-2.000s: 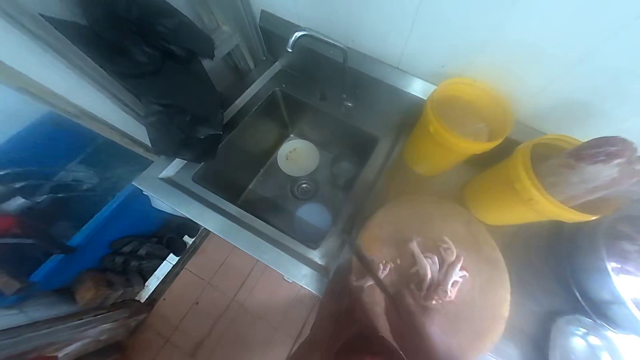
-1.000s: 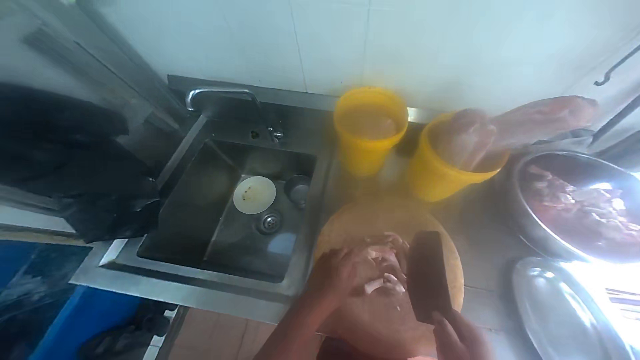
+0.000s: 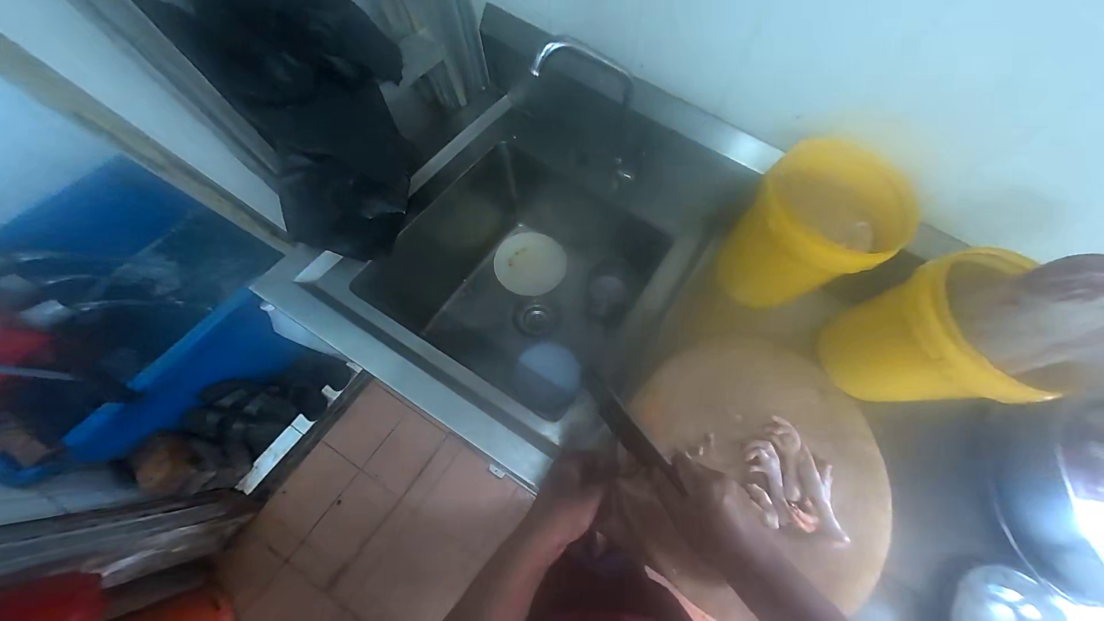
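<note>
My right hand [image 3: 703, 496] is shut on a cleaver [image 3: 630, 431], its blade seen nearly edge-on, over the left side of a round chopping board [image 3: 759, 371] and pointing toward the sink. Close to the cleaver's left side is my left hand [image 3: 582, 483], blurred and dark; whether it holds or touches anything cannot be made out. Pale, slender meat pieces [image 3: 789, 479], which look like poultry feet, lie in a small heap on the board, right of my right hand. A few small scraps [image 3: 703, 447] rest just beyond that hand.
Left of the board is a steel sink [image 3: 431, 323] with a white dish [image 3: 530, 263] and a faucet [image 3: 586, 52]. Behind the board stand two yellow buckets [image 3: 759, 259] [image 3: 888, 345], one holding large meat. Metal bowls are at right; a black plastic sheet [image 3: 336, 155] hangs at left.
My left hand has left the meat on the board and come to the board's left side. The cleaver has moved from the right of the meat to its left. The view has turned.
</note>
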